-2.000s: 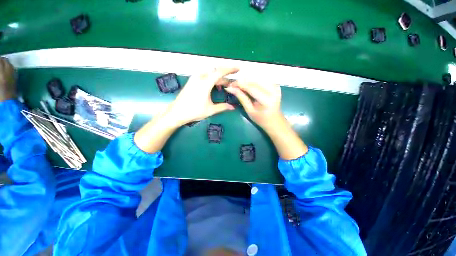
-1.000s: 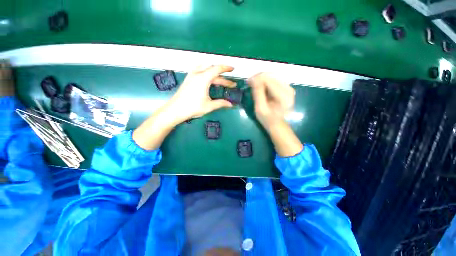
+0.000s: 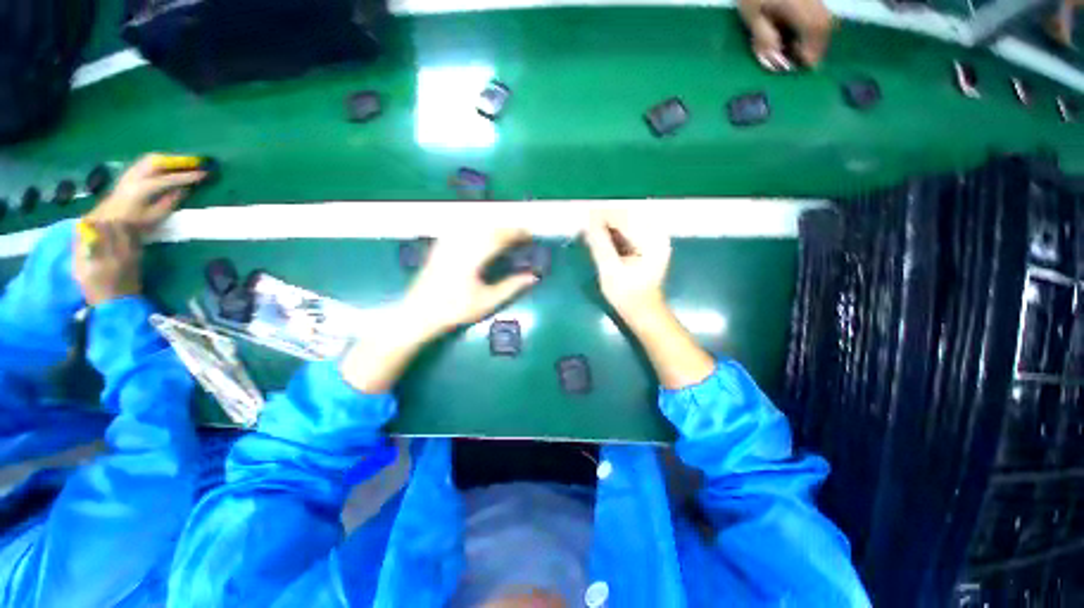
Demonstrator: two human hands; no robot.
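Note:
My left hand (image 3: 464, 279) is over the bench near the pale rail and holds a black housing (image 3: 529, 258) between thumb and fingers. My right hand (image 3: 630, 261) is to its right, apart from the housing. Its fingertips are pinched together beside the rail; they are blurred and I cannot tell if they hold something tiny. One housing (image 3: 505, 336) lies below my left hand and another housing (image 3: 573, 374) lies lower right. A further housing (image 3: 415, 253) lies partly behind my left hand.
A clear bag (image 3: 297, 315) and thin sticks (image 3: 214, 366) lie left. Black trays (image 3: 909, 356) stand right. The green belt (image 3: 571, 71) carries several housings beyond the rail (image 3: 713, 217). A neighbour's hands (image 3: 128, 220) with yellow items are at left; another person's hand (image 3: 787, 26) is at the top.
The view has tilted up, showing more of the belt and other people's hands. My right hand first moved away from the housing in my left hand and stays apart from it. Belt housings have shifted.

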